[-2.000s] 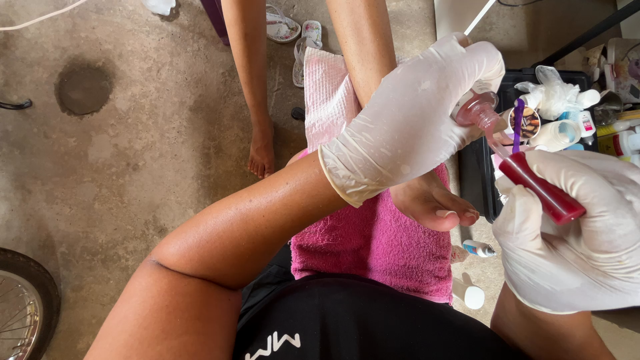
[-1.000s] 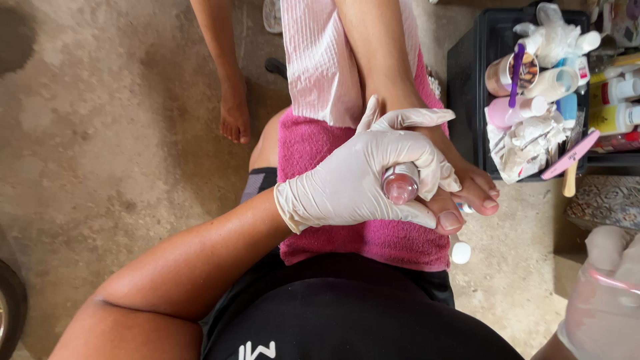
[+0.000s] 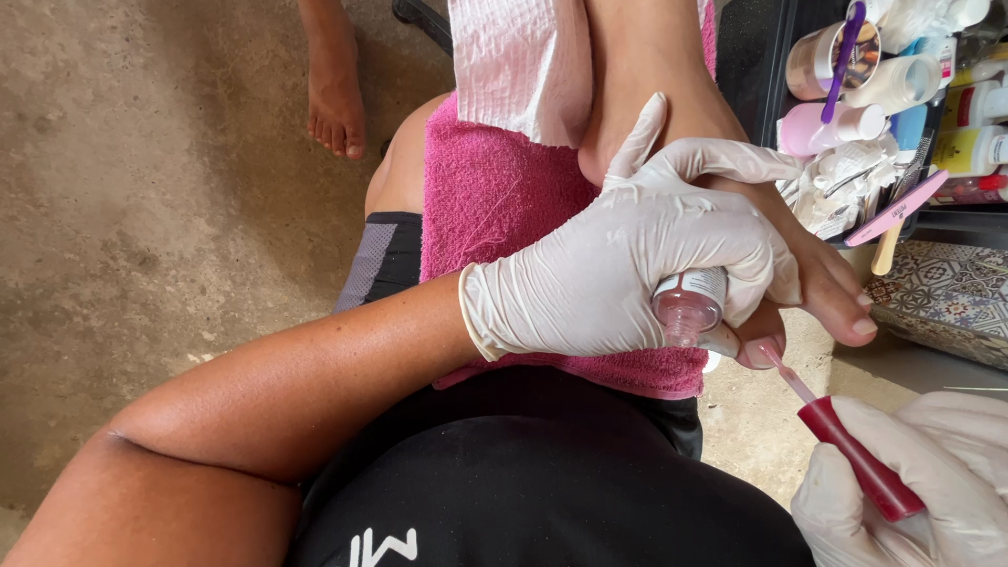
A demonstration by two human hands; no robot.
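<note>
My gloved left hand (image 3: 638, 252) lies over another person's foot (image 3: 756, 205) and holds an open bottle of pink nail polish (image 3: 690, 303) in its palm, neck toward me. Some of its fingers curl around the bottle and the toes, while others are spread over the foot. At the lower right, my gloved right hand (image 3: 906, 480) grips the dark red cap (image 3: 858, 457) of a nail polish brush. The pink-coated brush (image 3: 794, 378) reaches from the cap, its tip at the nail of the big toe (image 3: 760, 350). A pink towel (image 3: 504, 197) lies beneath the foot.
A black tray (image 3: 772, 102) at the upper right carries bottles, crumpled tissue, a purple stick (image 3: 844, 59) and a pink nail file (image 3: 898, 209). Beside it stands a tile-patterned box (image 3: 945, 291). A white paper towel (image 3: 520, 71) covers part of the pink one. Another bare foot (image 3: 336, 110) rests on the concrete floor.
My left hand, with the bottle, has moved from beside the brush down onto the foot. My right hand, low at the right edge a second ago, now has the brush at the big toe.
</note>
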